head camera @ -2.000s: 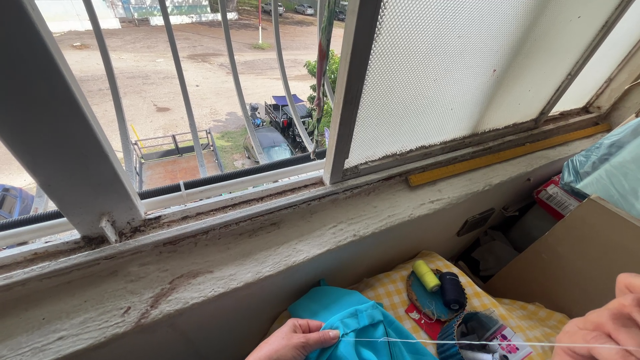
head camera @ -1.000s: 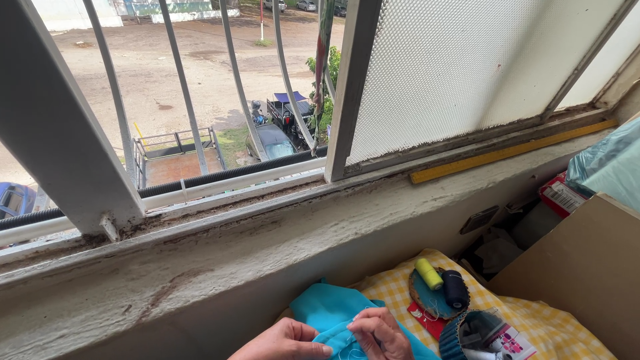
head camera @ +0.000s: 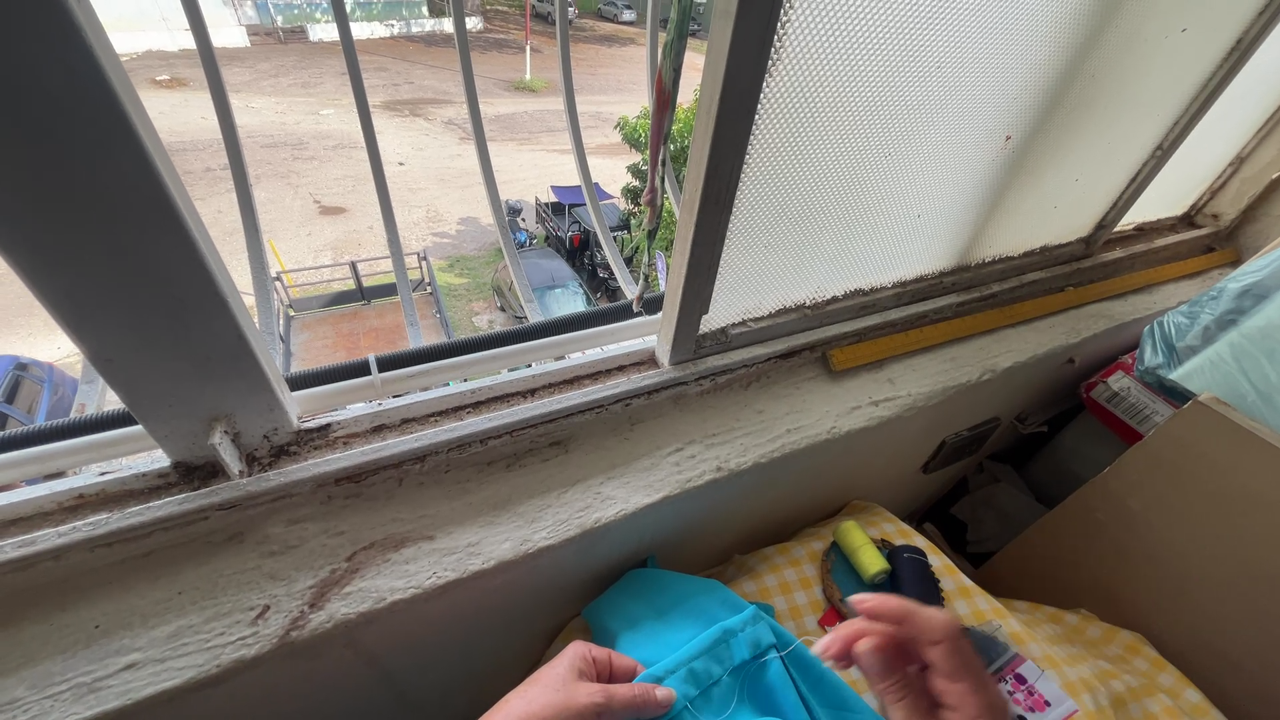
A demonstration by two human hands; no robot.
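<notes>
My left hand (head camera: 590, 685) pinches a folded, stitched edge of the turquoise fabric (head camera: 700, 640) at the bottom of the head view. Over the fabric's right side is my right hand (head camera: 905, 650), blurred, with thumb and fingers bent together; whether a needle is between them cannot be told. A pale thread (head camera: 745, 665) runs in loose curves across the fabric towards those fingers. Behind my right hand, a yellow-green thread spool (head camera: 861, 552) and a dark navy spool (head camera: 914, 575) rest in a small round container, partly hidden.
A yellow-and-white checked cloth (head camera: 1100, 650) lies beneath the sewing things, with a printed packet (head camera: 1030, 690) on it. To the right stand a cardboard panel (head camera: 1150, 540) and a red box (head camera: 1128, 397). A yellow strip (head camera: 1030, 310) lies on the sill below the barred window.
The thread was stretched taut between my hands two seconds ago; one second ago they were close together at the fabric. Now my right hand has moved away to the right and the thread hangs loose.
</notes>
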